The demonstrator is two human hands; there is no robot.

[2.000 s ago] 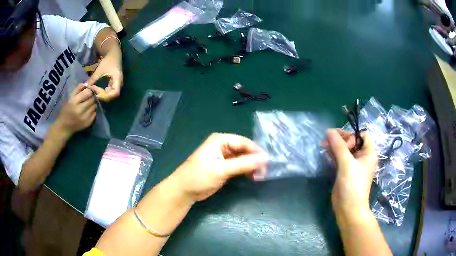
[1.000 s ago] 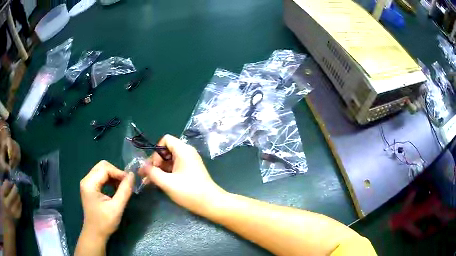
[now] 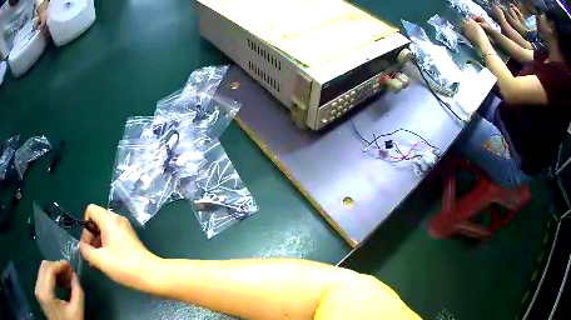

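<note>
My right hand [image 3: 116,250] is at the lower left, its fingers closed on a folded black USB cable [image 3: 67,219]. The same fingers are at the edge of a clear zip bag [image 3: 53,236], which hangs upright between my hands. My left hand [image 3: 59,289] is below and left of it, thumb and finger pinched at the bag's lower edge; its wrist is cut off by the frame. The cable's metal end points up left. Whether the cable is in front of or inside the bag is unclear. A heap of packed bags [image 3: 169,153] lies right of my hands.
A beige bench instrument [image 3: 294,50] stands on a purplish board [image 3: 300,169], with thin test leads [image 3: 401,147] beside it. More crumpled bags [image 3: 31,152] and loose cables [image 3: 56,156] lie at far left. A person [image 3: 526,94] sits at upper right near a red stool [image 3: 479,203].
The view has swung right, so my hands and the bag heap appear further left. The bag, spread between both hands earlier, is now upright and side-on. The right hand still holds the cable.
</note>
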